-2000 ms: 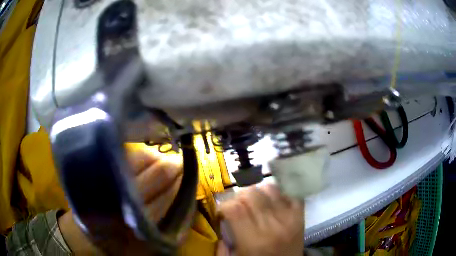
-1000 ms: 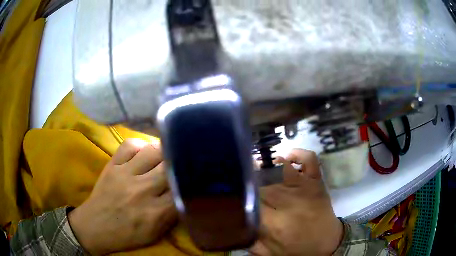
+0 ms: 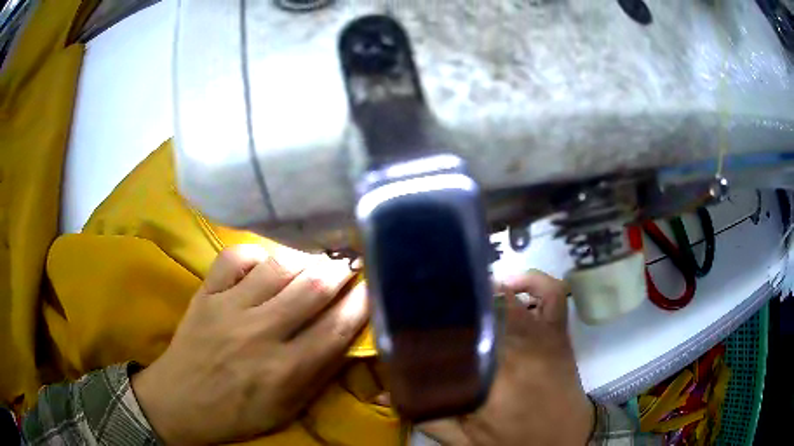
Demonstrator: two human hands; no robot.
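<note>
Mustard-yellow cloth [image 3: 131, 287] lies folded at the left and runs under the white, scuffed sewing machine head [image 3: 557, 87]. A narrow stitched edge shows beside my left hand [image 3: 257, 340], whose bent fingers hold the cloth down below the head. My right hand [image 3: 535, 366] is right of it, fingers curled, with a small dark spot between thumb and finger. A glossy dark part with a metal rim [image 3: 431, 296] hangs in front and hides part of both hands. The needle area and most fingertips are hidden.
Red-handled snips [image 3: 670, 292] with a dark green loop lie right of the whitish block [image 3: 609, 287]. A green perforated basket [image 3: 744, 375] with yellow and red scraps [image 3: 688, 396] stands below the table's curved front edge [image 3: 679, 353]. Yellow cloth hangs at far left.
The view has shifted, so the machine head and dark part sit farther right. My left hand, partly hidden at first, now shows fully on the cloth. My right hand's fingers are more curled.
</note>
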